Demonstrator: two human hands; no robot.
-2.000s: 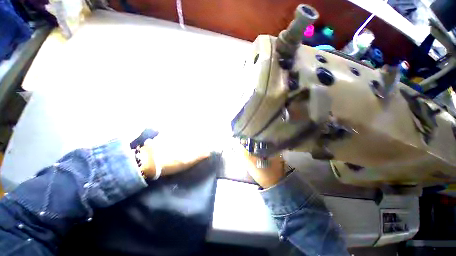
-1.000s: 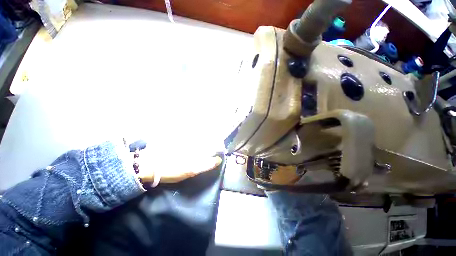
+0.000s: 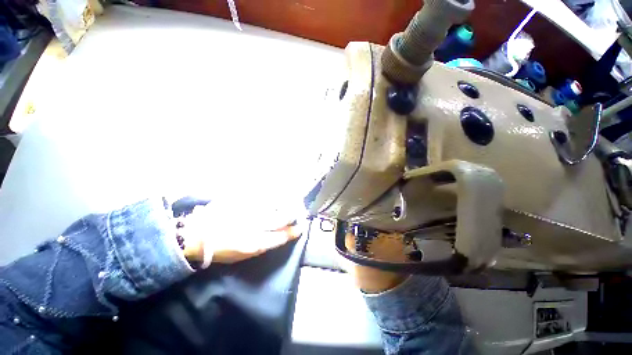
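My left hand [image 3: 246, 239] lies on dark fabric [image 3: 239, 298] just left of the machine's needle area, fingers stretched toward it; glare washes out much of the hand. The fabric hangs over the table's front edge. My right hand [image 3: 378, 260] is under the cream sewing machine head [image 3: 443, 139], mostly hidden by the thread guard [image 3: 481, 208]; its fingertips do not show. The presser foot and needle cannot be made out. I cannot tell whether either hand pinches the fabric.
The white table [image 3: 166, 83] stretches left and back under strong glare. A reddish-brown board [image 3: 312, 24] stands behind it. Thread spools [image 3: 533, 71] stand behind the machine head. A small dark-and-white panel [image 3: 554, 319] is at the lower right. A crumpled bag [image 3: 69, 21] lies at the upper left.
The view has moved closer to the machine than two seconds ago. Since one second ago, more of my right wrist shows below the guard. My left hand stays on the fabric, its fingers slightly shifted.
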